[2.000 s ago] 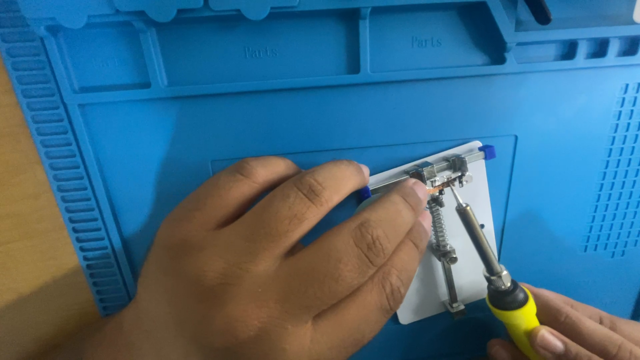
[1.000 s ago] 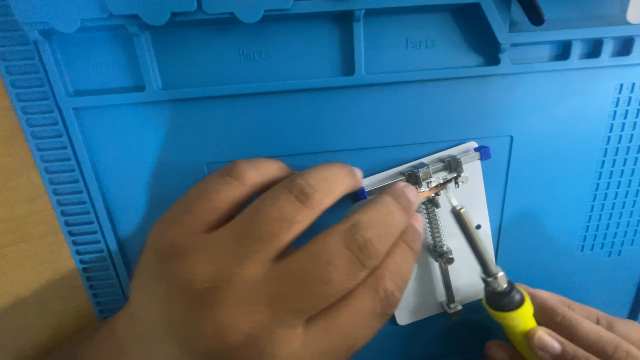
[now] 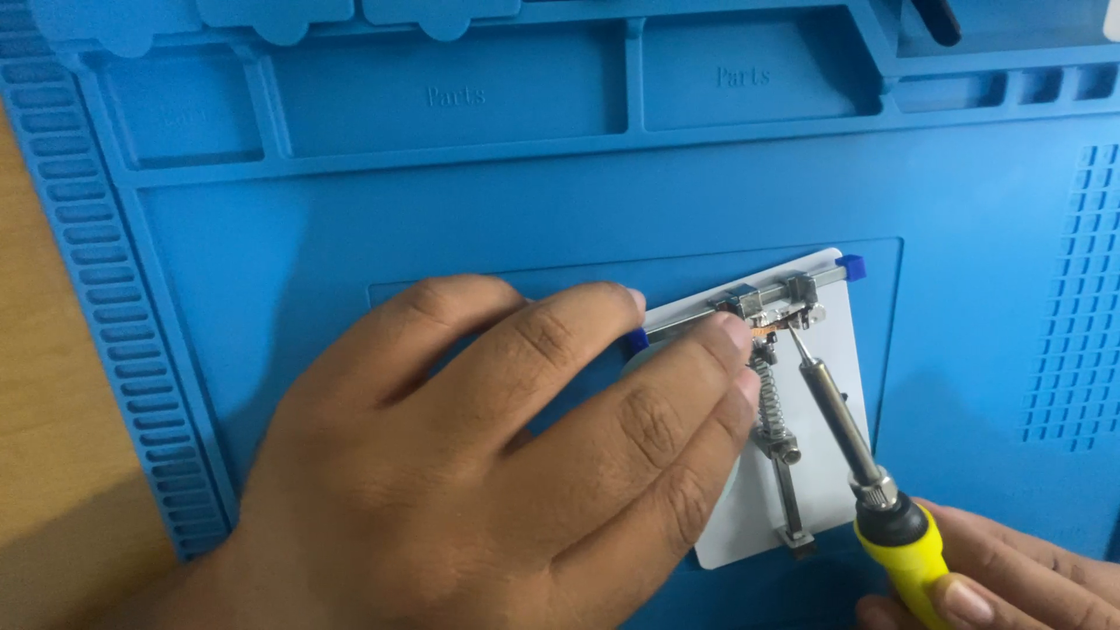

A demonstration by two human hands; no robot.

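Note:
In my right hand (image 3: pixel 1006 569), at the lower right, is a yellow-handled soldering iron (image 3: pixel 844 424). Its tip meets or nearly meets a small coppery part (image 3: pixel 770 331) clamped in a metal board holder. The holder has a white base plate (image 3: pixel 822 490), a crossbar with blue end caps (image 3: pixel 854 268) and a spring-loaded arm (image 3: pixel 770 398). My left hand (image 3: pixel 490 455) lies over the left side of the holder, fingers spread, its fingertips beside the clamped part. Those fingers hide the part's left end, so whether they pinch it is unclear.
Under everything lies a blue silicone work mat (image 3: pixel 542 219) with moulded parts trays (image 3: pixel 455 96) along its far side. A dark tool end (image 3: pixel 936 22) shows at the top right. Wooden table (image 3: pixel 52 394) shows at the left, and a gridded patch (image 3: pixel 1072 306) at the right.
The iron's tip has shifted slightly about the clamped part. Both hands stay in nearly the same places.

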